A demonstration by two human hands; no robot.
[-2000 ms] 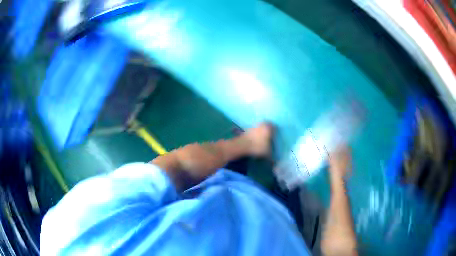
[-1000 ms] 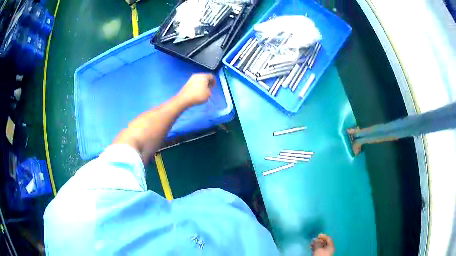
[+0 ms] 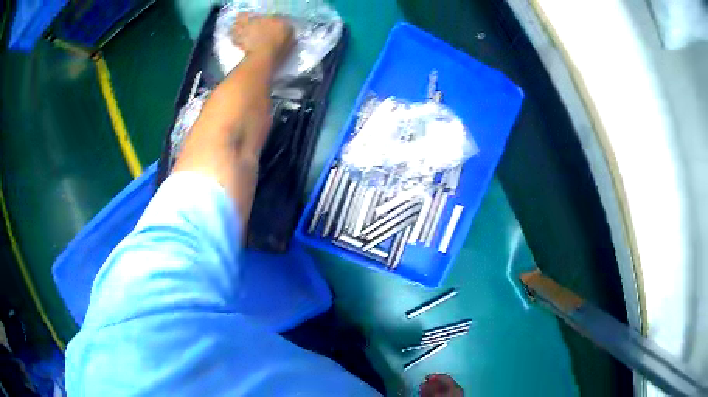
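My left hand [image 3: 264, 37] is on the clear plastic bag [image 3: 314, 39] at the far end of the black tray [image 3: 272, 209]; its fingers are partly lost in the glare, so I cannot tell whether it grips the bag. My right hand [image 3: 441, 385] is cut off by the bottom edge and blurred; its fingers do not show clearly. The blue tray [image 3: 485, 163] holds short silver tubes [image 3: 392, 225] under another crumpled clear bag [image 3: 407, 143]. Several thin short tubes [image 3: 446, 332] lie on the green bench near my right hand.
A large blue crate [image 3: 116, 240] is below the left bench edge, partly behind my sleeve. A grey bar with a brownish end [image 3: 559, 291] reaches in over the right bench edge. Another blue container [image 3: 101, 23] is at the top left, near a yellow floor line.
My left hand has moved from above the crate up to the bag in the black tray. The view has shifted, so the trays appear lower and nearer. My right hand stays at the bottom edge.
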